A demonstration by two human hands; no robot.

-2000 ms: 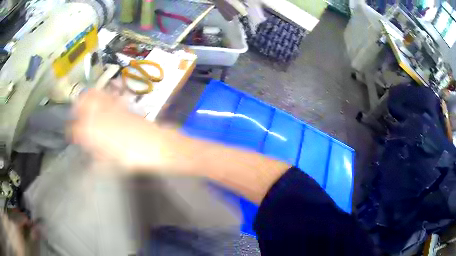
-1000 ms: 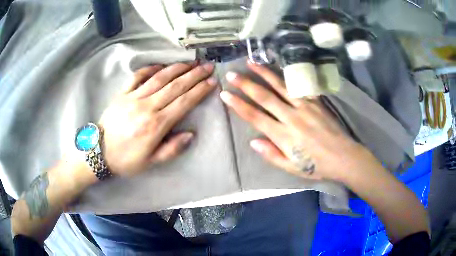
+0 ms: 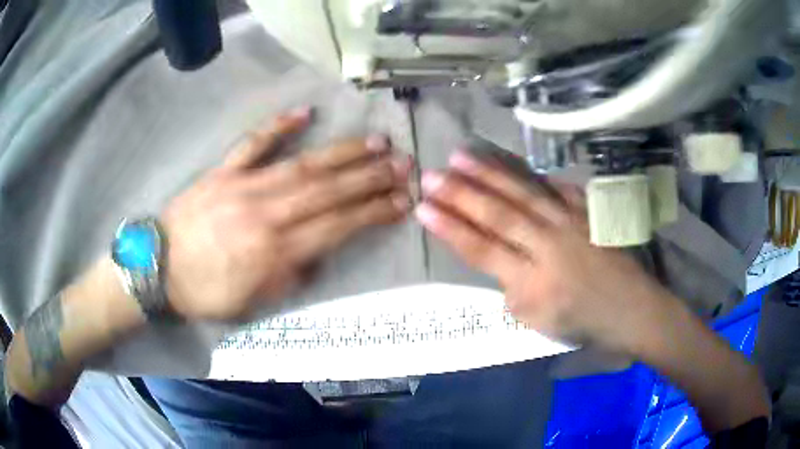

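A grey-taupe garment panel [image 3: 342,254] lies across the machine table, with a straight seam [image 3: 425,237] running toward the needle area. My left hand [image 3: 281,210] lies flat on the panel left of the seam, blurred, fingers somewhat spread. My right hand [image 3: 535,237] lies on the panel right of the seam, its fingertips close to those of my left hand. Neither hand visibly grips the cloth. The cream sewing machine head [image 3: 439,35] stands above, with a small dark presser foot [image 3: 405,93] at the top of the seam. The needle itself cannot be made out.
Ribbed cream tension dials [image 3: 619,210] hang over my right hand. A black cylinder [image 3: 189,33] hangs at upper left. A printed measure [image 3: 377,330] shows along the table's front edge. Orange scissor handles [image 3: 782,215] lie at far right, above a blue crate [image 3: 596,408].
Since one second ago, the panel's front edge has moved up toward the machine, uncovering the printed measure. My hands sit lower relative to the presser foot. The view has shifted, with the dials further right.
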